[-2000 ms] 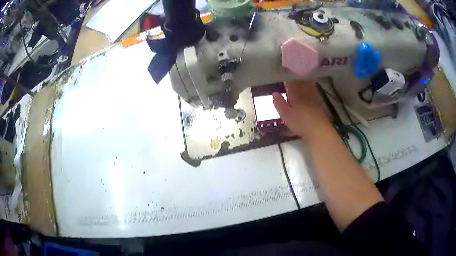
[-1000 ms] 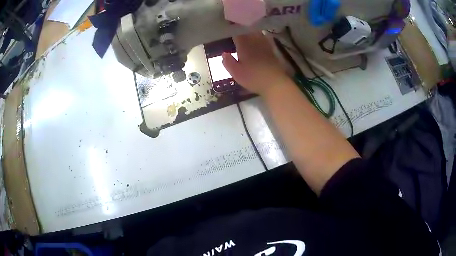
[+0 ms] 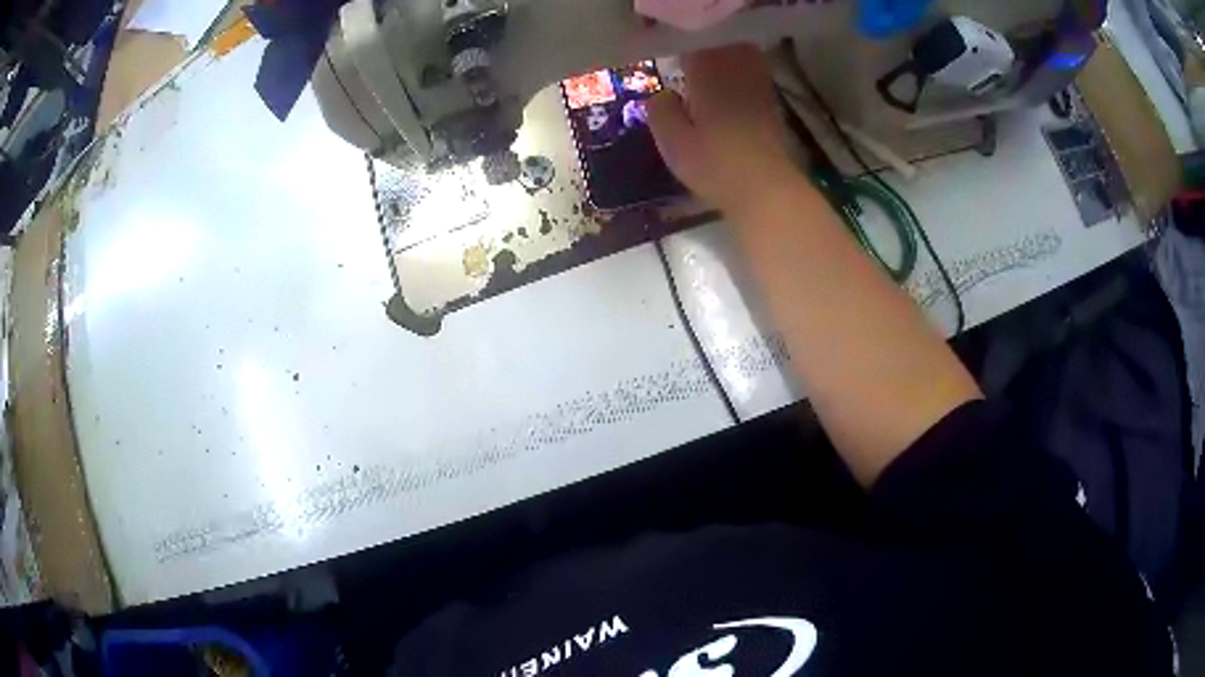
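A smartphone (image 3: 621, 148) lies on the bed of the cream sewing machine (image 3: 582, 37), right of the needle area. Its screen shows coloured pictures at the top and is dark below. My right hand (image 3: 720, 126) is bare and reaches in from the lower right over the phone's right side. The thumb is at the screen's right part; the other fingers are hidden behind or under the machine arm, so their grip does not show. My left hand is not in view.
The white table (image 3: 264, 370) has a printed ruler edge. A green cord (image 3: 888, 225) and thin cables lie right of my forearm. A dark cloth strip (image 3: 293, 60) hangs at the machine head. A blue crate (image 3: 172, 651) is below the table, lower left.
The camera view has shifted down and then slightly up. The phone screen has changed from a bright white area to coloured pictures over a dark area. My right hand stays at the phone.
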